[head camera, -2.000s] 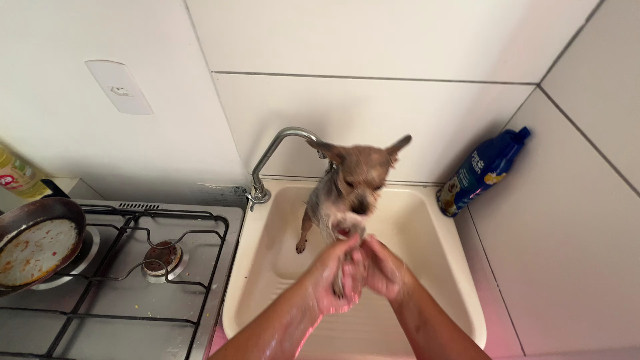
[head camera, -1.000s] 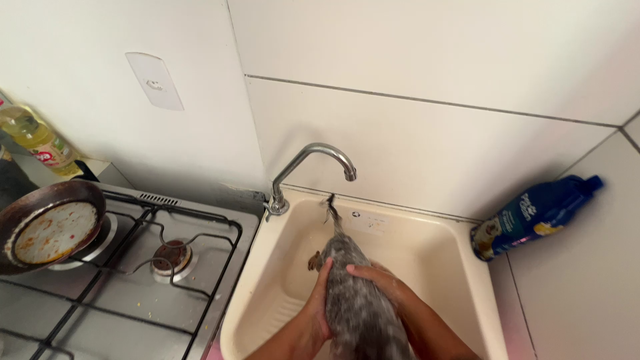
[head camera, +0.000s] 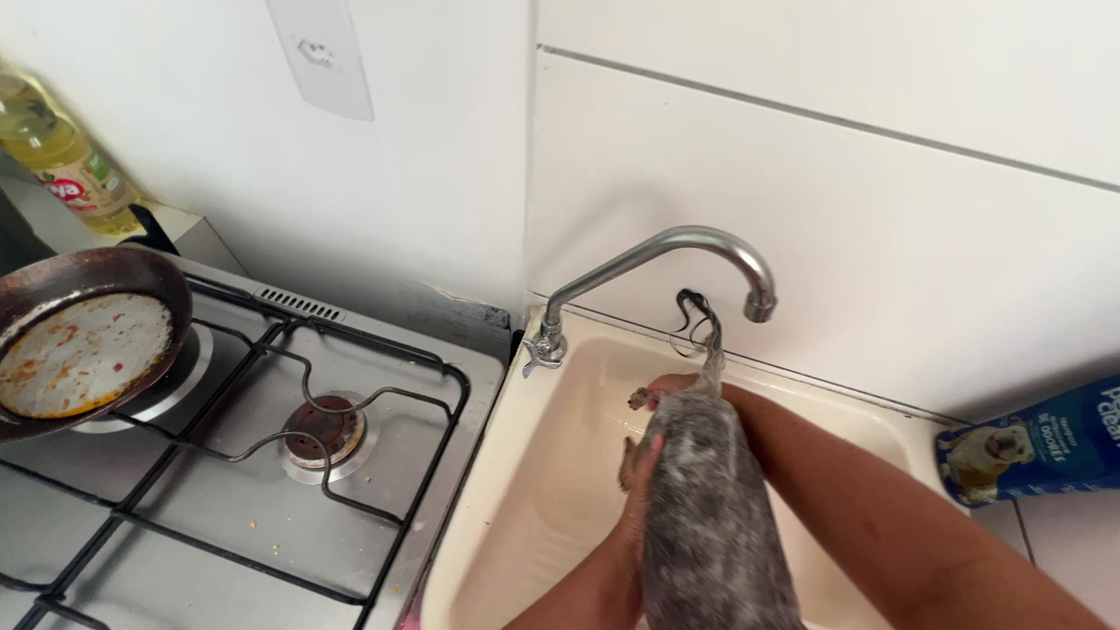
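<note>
A small wet dog (head camera: 713, 507) stands in a cream laundry sink (head camera: 542, 490), its back toward me and its tail pointing at the wall. Pale streaks that look like lather run over its grey coat. My left hand (head camera: 643, 472) lies along the dog's left-of-view flank, thumb on the fur. My right hand (head camera: 682, 383) reaches around the far side to the rump by a hind paw, its fingers largely hidden behind the dog. The curved metal faucet (head camera: 674, 241) arches above the tail; no water is seen running from it.
Left of the sink is a gas stove (head camera: 262, 542) with black grates and a stained frying pan (head camera: 87, 350). An oil bottle (head camera: 70, 166) stands behind it. A blue bottle (head camera: 1041, 446) with a dog picture leans at the right wall. A socket plate (head camera: 322, 57) is on the wall.
The dog faced me two seconds ago, with my hands together before it; now its tail end is toward the wall. Since one second ago, my right hand has moved from its back to the rump.
</note>
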